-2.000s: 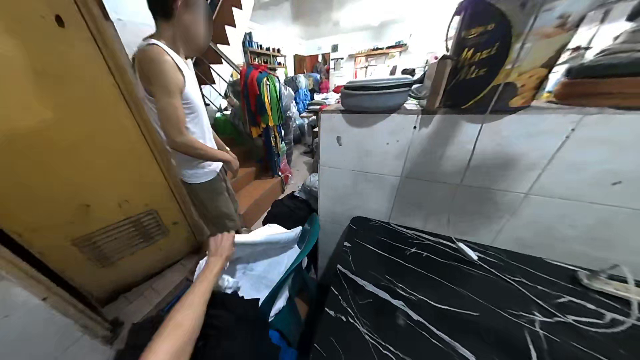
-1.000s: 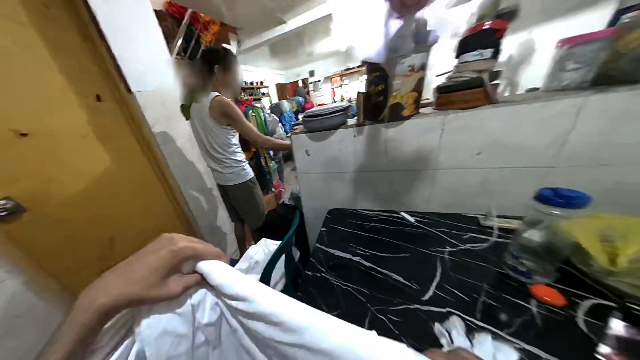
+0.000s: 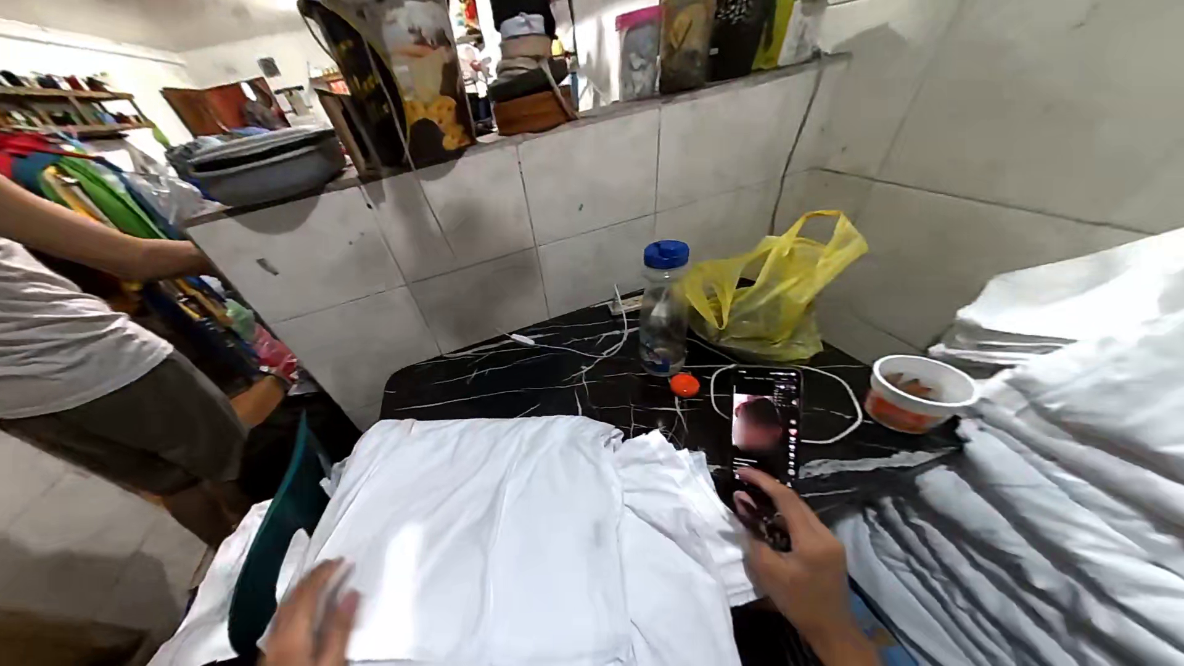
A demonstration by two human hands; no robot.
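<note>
White folded cloth (image 3: 481,527) lies spread over the near edge of the black marble-patterned table (image 3: 462,388). At its lower left, my left hand (image 3: 310,615) is slightly blurred, fingers apart, touching or just over the fabric. My right hand (image 3: 800,560) is at a smartphone (image 3: 766,416) lying on the table, a finger on the lower part of its lit screen. The phone sits right of the cloth, beside a white cable. Stacks of folded white cloth (image 3: 1045,518) rise at the right.
A clear bottle with a blue lid (image 3: 664,305), an orange cap (image 3: 684,385), a yellow plastic bag (image 3: 777,296) and a white tub (image 3: 920,393) stand behind. A green chair back (image 3: 277,546) is at the left. Another person (image 3: 83,361) stands beyond it, by the tiled half wall (image 3: 592,203).
The white cloth that my left hand held up a second ago now lies on the table. My right hand has come to the phone. The view has turned right.
</note>
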